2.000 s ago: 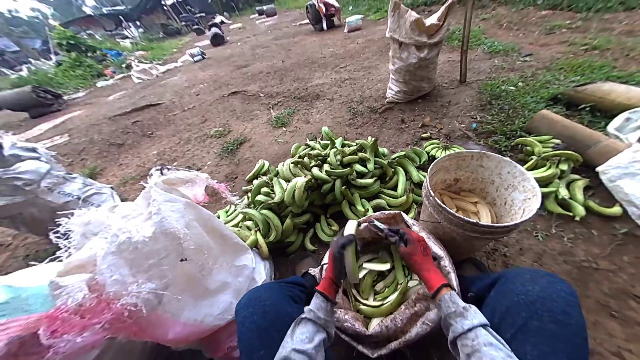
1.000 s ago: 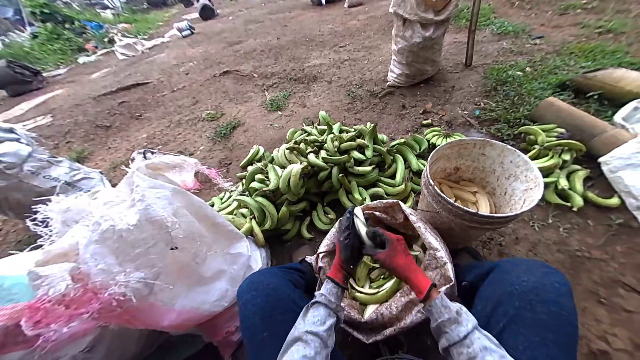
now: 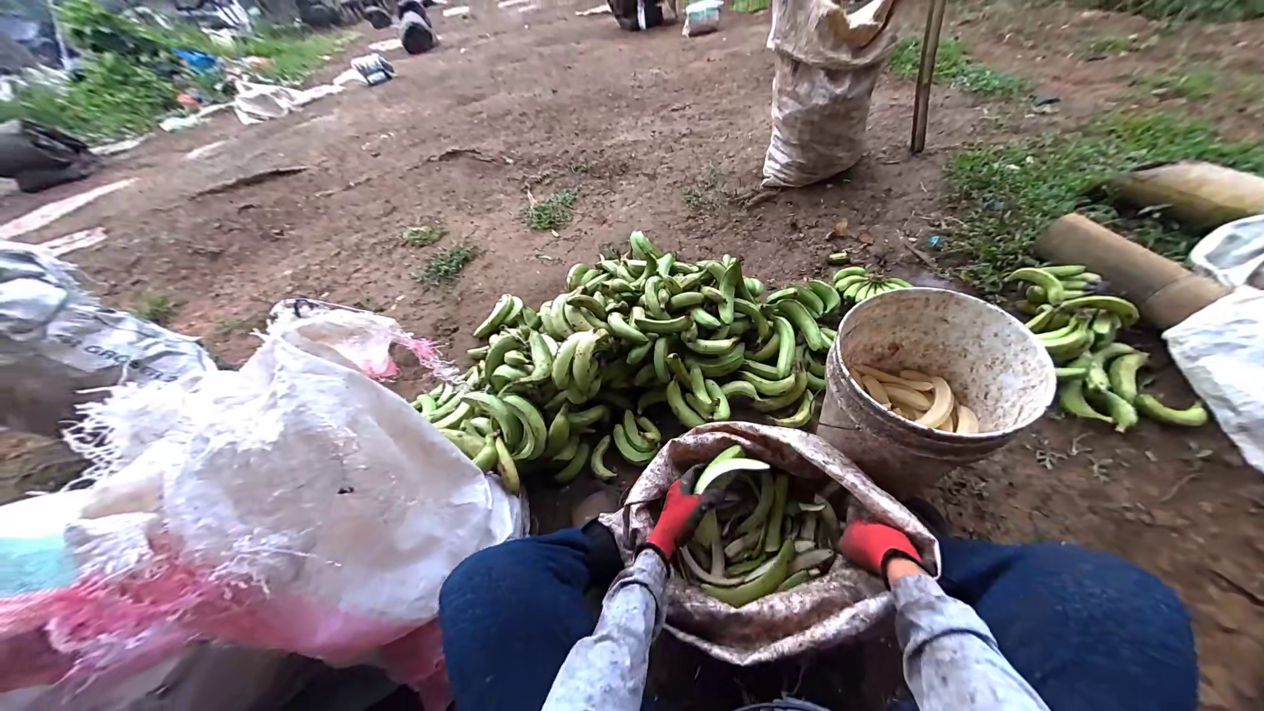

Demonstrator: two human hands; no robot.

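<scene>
My left hand (image 3: 685, 512), in a red and black glove, holds a partly peeled green banana or plantain (image 3: 729, 470) over the left side of an open woven sack (image 3: 790, 632) between my knees. Green peels (image 3: 755, 583) lie in the sack. My right hand (image 3: 879, 546), gloved alike, is at the sack's right side with its fingers hidden inside; whether it holds anything cannot be seen. Just beyond the sack lies a heap of green bananas or plantains (image 3: 671, 336). To its right stands a dirty white bucket (image 3: 879, 444) with peeled fruit (image 3: 918, 397) inside.
White and pink woven sacks (image 3: 326, 474) lie at the left. More green fruit (image 3: 1096, 346) lies at the right, near a bamboo-like log (image 3: 1126, 267) and a white sack (image 3: 1224, 365). A full sack (image 3: 825, 109) stands farther off beside a thin pole (image 3: 928, 79) on bare soil.
My hands were together over the sack one second ago. Now they are apart: the left at the sack's left side with the fruit, the right lower at its right side.
</scene>
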